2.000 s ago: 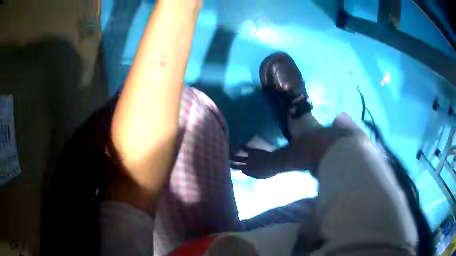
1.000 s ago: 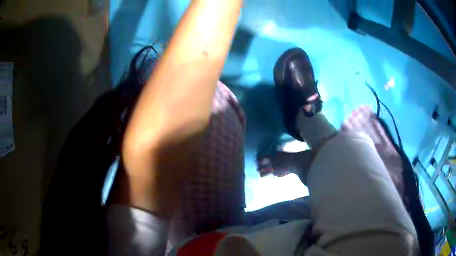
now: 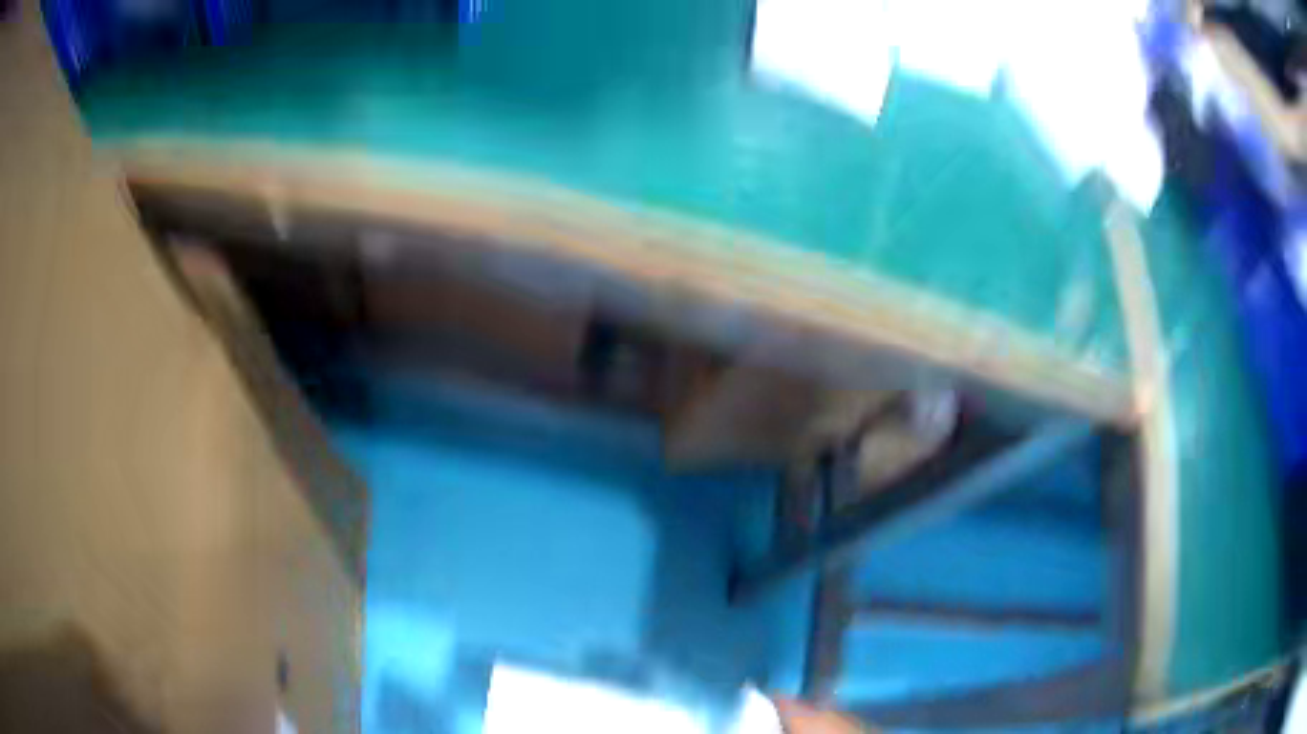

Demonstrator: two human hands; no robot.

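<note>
The picture is blurred. A white flat thing, perhaps leaflets [image 3: 581,706], shows at the bottom edge, partly cut off. A small part of a hand, seemingly my right hand [image 3: 820,720], shows just right of it, cut off by the bottom edge. Its grip is hidden. My left hand is not in view. White leaflets [image 3: 824,50] lie in a loose spread on the green table [image 3: 631,151] at the upper right.
A large brown corrugated box [image 3: 158,430] stands at the left. Blue cartons [image 3: 144,22] show at the top left, and more blue pieces [image 3: 1240,215] at the right. Below the pale-brown table edge are dark metal legs [image 3: 831,631], brown boxes [image 3: 738,409] and blue floor.
The view has swung up from my legs, shoe and the floor to the table. The forearm seen before is out of view. A white thing now shows at the bottom.
</note>
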